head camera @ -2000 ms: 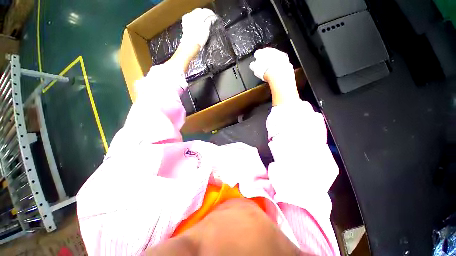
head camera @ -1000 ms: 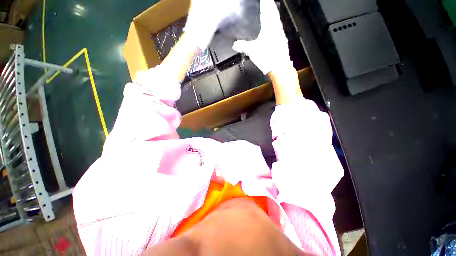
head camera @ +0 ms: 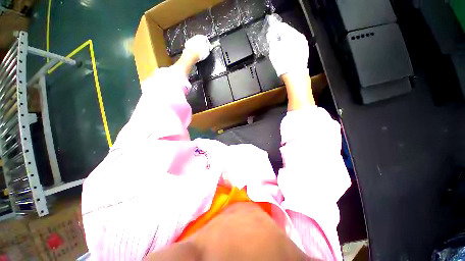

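An open carton (head camera: 148, 53) holds rows of black plastic housings. Several in the near row are unwrapped and matt, such as one housing (head camera: 243, 81). Another bare housing (head camera: 236, 47) lies behind them, slightly turned. Clear shiny poly bags (head camera: 211, 19) cover the housings at the back. My left hand (head camera: 198, 48), in a white glove, is at the left among the housings beside crinkled film; its fingertips are too bright to tell a grip. My right hand (head camera: 288, 49), also gloved, is over the right side, with bunched clear film (head camera: 274, 23) at its fingertips.
A black bench (head camera: 408, 153) runs along the right, bearing overlapping matt housings (head camera: 380, 53). A shiny bluish bundle (head camera: 451, 251) lies at its lower end. A white roller rack (head camera: 30, 127) stands left on the green floor, with brown cartons (head camera: 56, 232) below it.
My hands have moved apart from the blurred dark item between them. A bare housing now lies between them in the carton, and bunched film shows at my right hand.
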